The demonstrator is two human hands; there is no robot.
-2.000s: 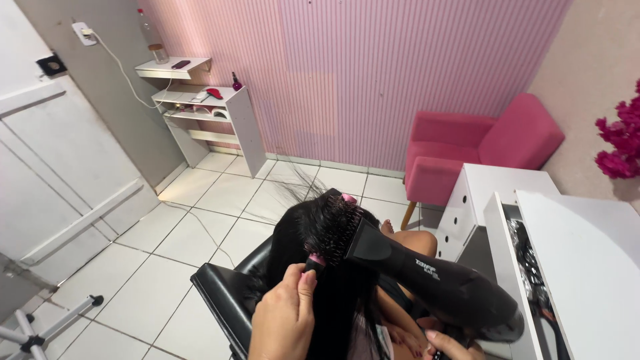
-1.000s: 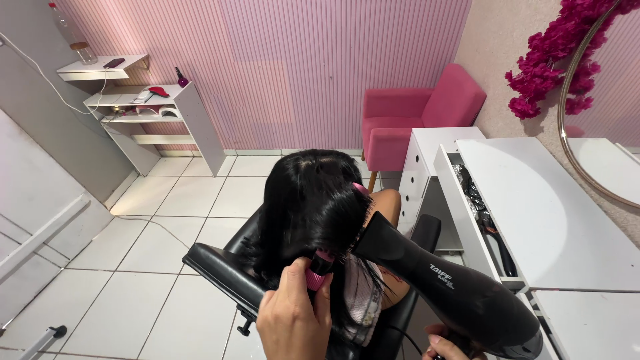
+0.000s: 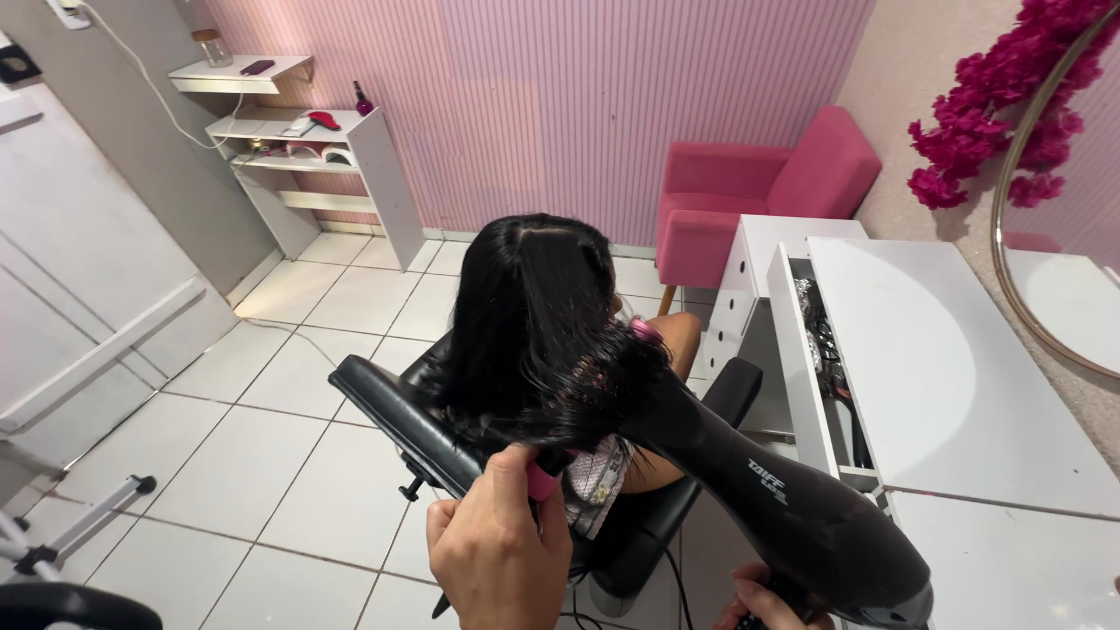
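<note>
A person with long black hair [image 3: 534, 297] sits in a black salon chair [image 3: 420, 429], back of the head toward me. My left hand [image 3: 503, 534] grips the pink and black handle of a round hairbrush [image 3: 547, 477]. Strands of hair are wrapped over the brush's bristles, to the right of the head's lower part. My right hand [image 3: 770, 604], at the bottom edge and partly hidden, holds a black Taiff hair dryer [image 3: 787, 499] by its handle. The dryer's nozzle is against or very near the brush and hair.
At right stand a white dressing table [image 3: 910, 350] with an open drawer [image 3: 792, 367] of clips and tools, and a round mirror [image 3: 1006, 219]. A pink armchair [image 3: 700, 192] is behind it. A white shelf unit [image 3: 367, 184] stands at back left. A dark cord [image 3: 678, 577] hangs below the dryer.
Earlier the brush was up on the head; now it is lower and to the right, with hair drawn out over it. The dryer has stayed close beside it. The view has shifted.
</note>
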